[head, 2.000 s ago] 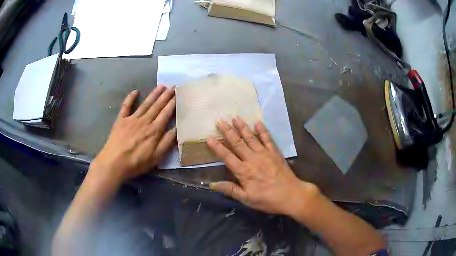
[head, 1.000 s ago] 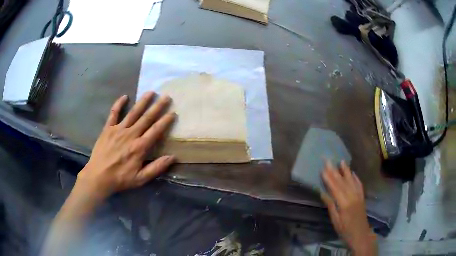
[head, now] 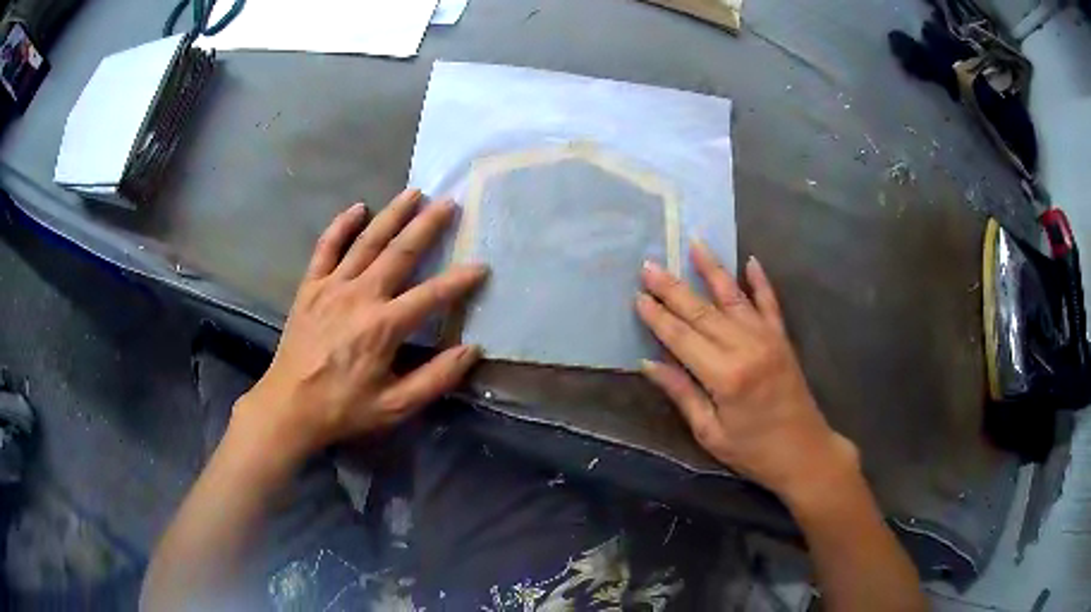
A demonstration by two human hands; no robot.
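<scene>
A white square sheet [head: 574, 105] lies flat on the grey pressing table. A beige pocket piece [head: 475, 203] lies on it and shows as a rim. The grey five-sided template [head: 562, 257] lies on top, point away from me. My left hand [head: 359, 323] rests flat with spread fingers over the left edges, fingertips on the template's lower left. My right hand [head: 736, 359] rests on the right edges, fingertips at the template's lower right. Neither hand grips anything. The pieces' edges are partly hidden under the hands.
A stack of pressed pieces [head: 120, 114] stands at the far left, beside green-handled scissors [head: 206, 17] and a pile of white sheets [head: 323, 22]. A bundle of khaki pieces [head: 706, 10] is cut off at the top. The iron [head: 1031, 311] rests at the right; dark cloth [head: 987, 90] lies behind it.
My right hand has brought the grey template from the right side of the table onto the beige piece. The khaki flap at the near edge no longer shows. The view has shifted.
</scene>
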